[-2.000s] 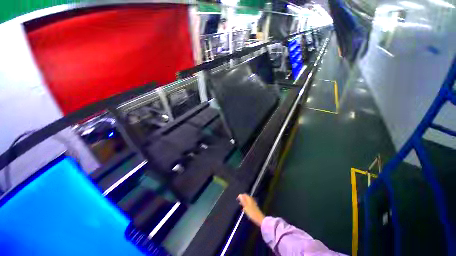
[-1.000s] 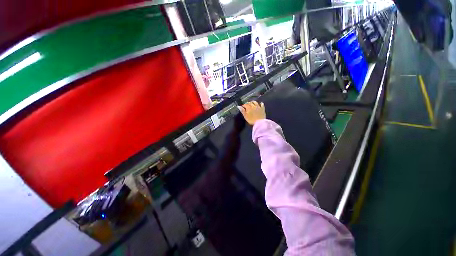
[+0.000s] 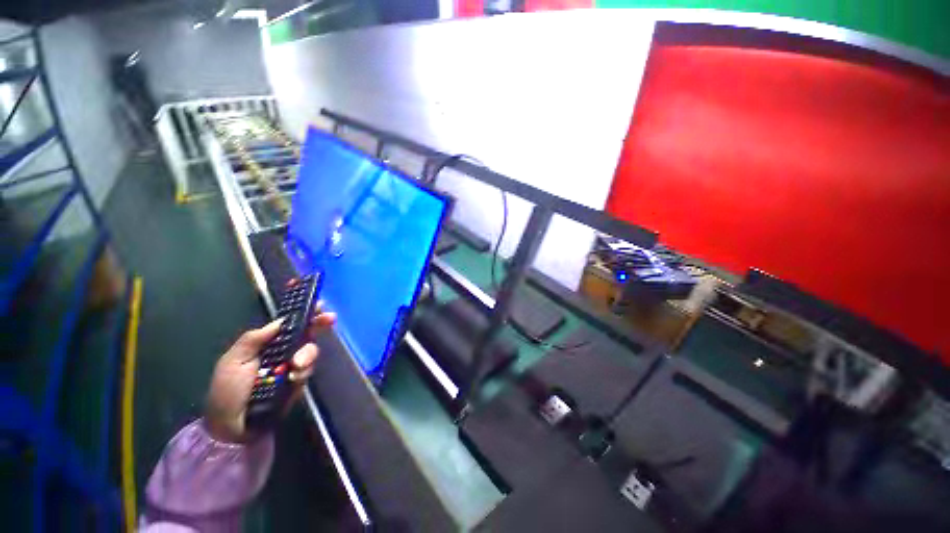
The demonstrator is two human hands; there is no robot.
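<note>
My left hand [image 3: 260,370] comes in from the lower left in a pink sleeve. It is closed around a long black remote control [image 3: 283,344], buttons up, with a red button near the wrist end. The remote's far end overlaps the lower left edge of a television set [image 3: 365,239]. That set stands tilted on the line, its screen lit blue with pale reflections. My right hand is not in view.
Black top rail [image 3: 490,185] and uprights run behind the set. A black pallet with white sockets [image 3: 638,487] lies at lower right. The conveyor [image 3: 250,156] runs on beyond the set. Blue shelving [image 3: 63,156] stands left, a red sheet [image 3: 792,177] hangs right.
The view has swung left along the line. The right hand, earlier at the top edge of a dark screen, is out of view. The left hand with the remote has come into view.
</note>
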